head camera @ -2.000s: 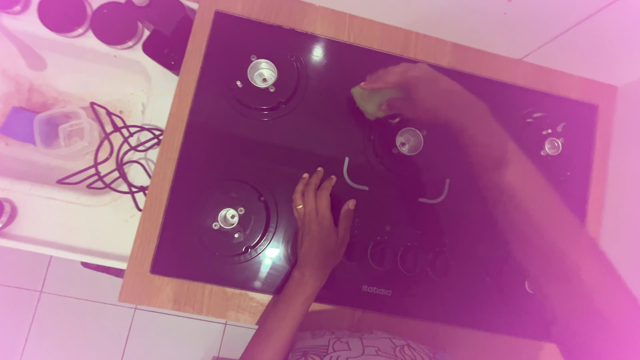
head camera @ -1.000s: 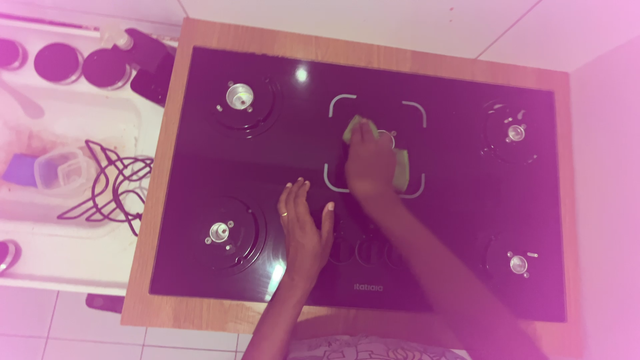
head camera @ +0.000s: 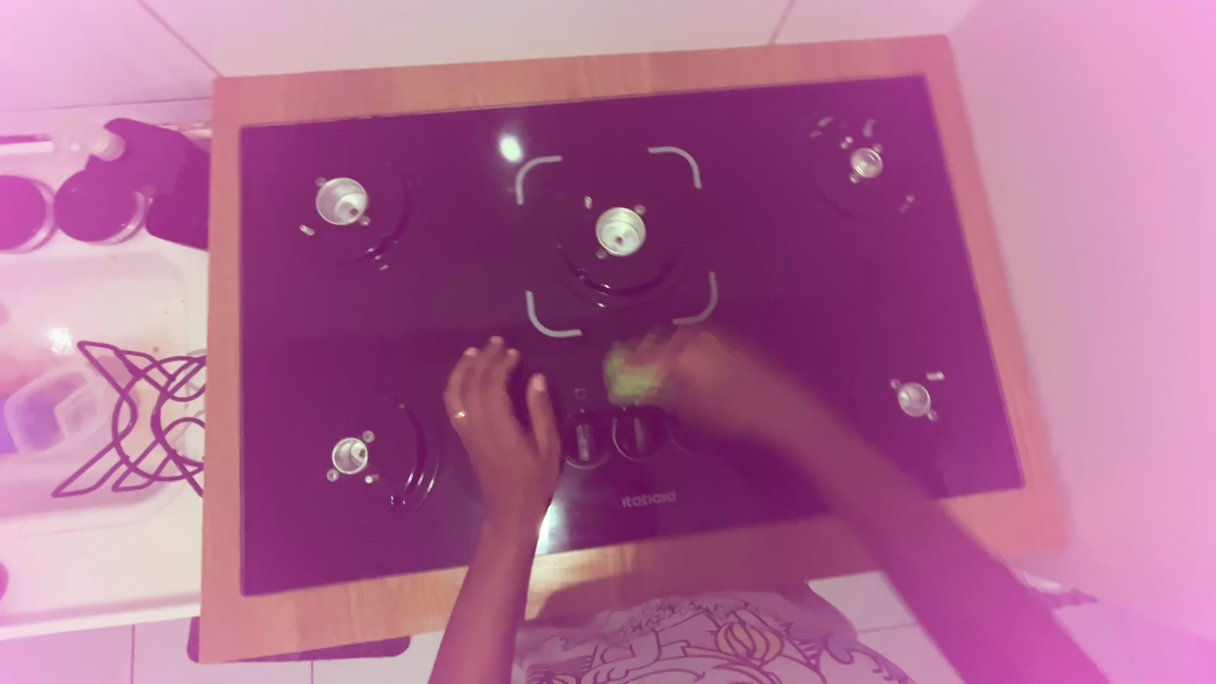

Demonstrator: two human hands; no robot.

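Note:
A dark glass cooktop (head camera: 456, 285) is set in a wooden countertop, its burner bases bare of grates. My right hand (head camera: 712, 375), blurred, holds a greenish cloth or sponge (head camera: 635, 372) against the glass, just above the control knobs (head camera: 638, 432). Left of the knobs, my left hand (head camera: 503, 432) rests on the glass with fingers spread and a ring on one finger; it holds nothing. The center burner base (head camera: 620, 232) lies above both hands, between pale corner marks. My right hand and forearm hide part of the knob row.
At the left, black wire grates (head camera: 133, 418) lie over a sink (head camera: 104, 275) with a clear plastic container (head camera: 57, 408) in it. Round dark burner caps (head camera: 100, 204) stand on the sink's back ledge. A wall (head camera: 1111, 285) borders the right side.
My right hand has moved with the green cloth or sponge from the center burner down toward the knobs. My left hand stays on the glass left of the knobs. The view has shifted and turned.

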